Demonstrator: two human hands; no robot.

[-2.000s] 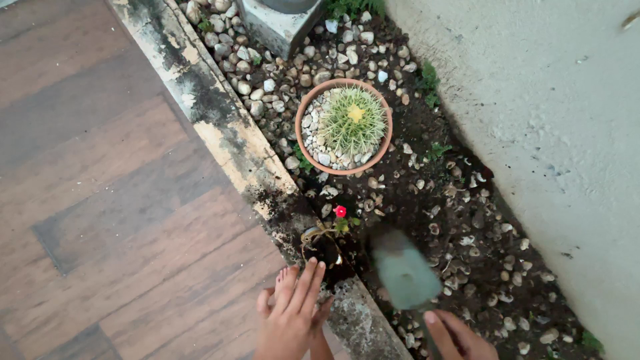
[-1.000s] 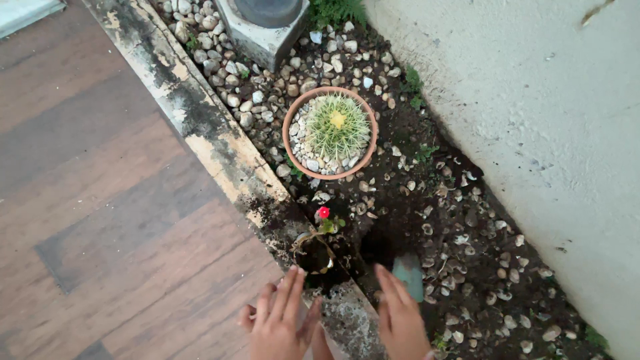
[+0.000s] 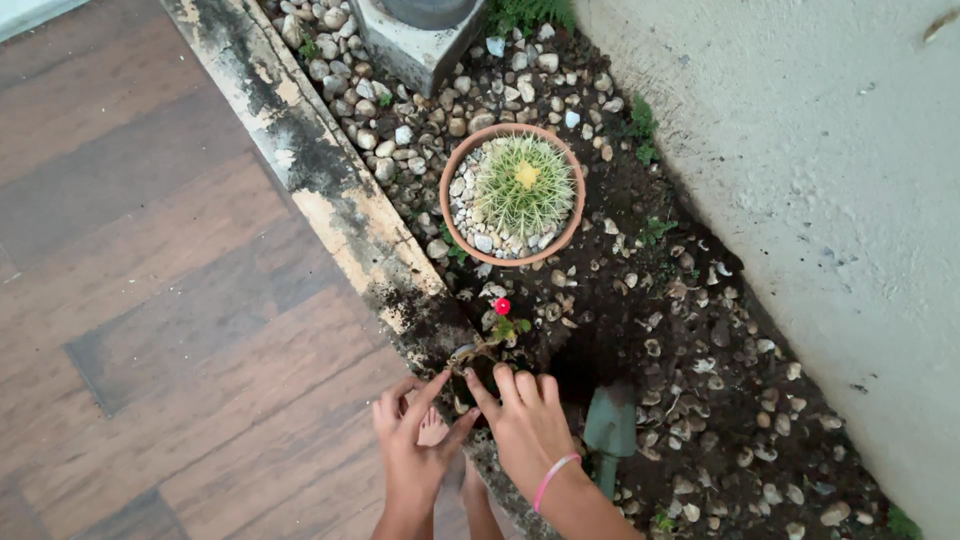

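Note:
A small plant with a red flower (image 3: 502,306) and green leaves leans out from a dark clump on the curb, its base partly hidden by my fingers. My left hand (image 3: 414,439) is at the near left of the clump, thumb and forefinger spread around it. My right hand (image 3: 525,416), with a pink band on the wrist, reaches over the clump's near right side, fingertips at the base of the stems. Whether either hand grips it is unclear. Right of my right hand, a green garden trowel (image 3: 611,424) rests with its blade at a dark hole in the soil (image 3: 589,360).
A cactus in a terracotta pot (image 3: 512,262) stands among pebbles (image 3: 366,109) beyond the plant. The weathered curb (image 3: 352,225) separates the wood-look floor (image 3: 187,300) from the bed. A pale wall (image 3: 810,187) bounds the right side; a concrete base (image 3: 409,45) stands at the top.
My right hand has let go of the trowel, which stays in the soil, and has moved left to the plant. My left hand remains beside the clump.

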